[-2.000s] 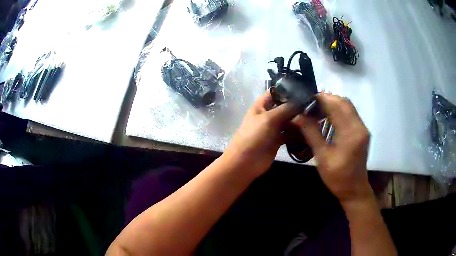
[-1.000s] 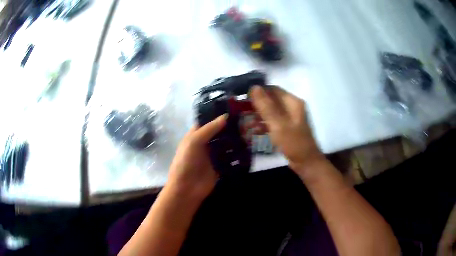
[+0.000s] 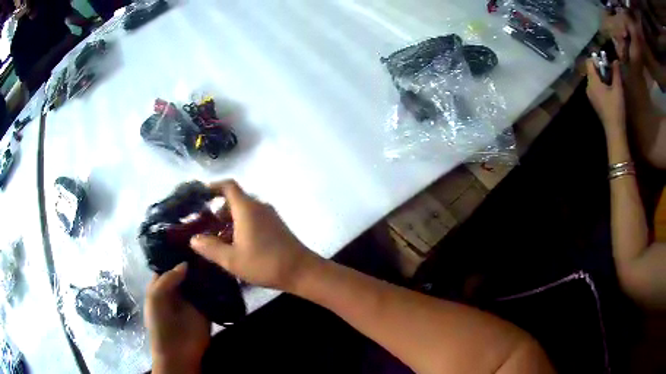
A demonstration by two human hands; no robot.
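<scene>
A black coiled cable bundle [image 3: 212, 288] with a dark red part on it is held above the front edge of the white foam sheet. It is blurred. My left hand [image 3: 175, 314] grips it from below, thumb on its near side. My right hand [image 3: 252, 237] holds its upper right side, fingers and thumb around the red part. A partly bagged cable coil with red and yellow ends [image 3: 212, 130] lies just beyond my hands.
A black cable set in clear plastic [image 3: 438, 80] lies at right. Other bagged sets lie left [image 3: 106, 299] and at the far right [image 3: 533, 33]. Another person's arms [image 3: 621, 146] are at the right edge. Rough timber [image 3: 420, 219] shows under the foam sheet [image 3: 314, 146].
The view has swung to the right, so table items appear further left and another person's arms are visible. Both hands still hold the black bundle, which has been turned to show a red part.
</scene>
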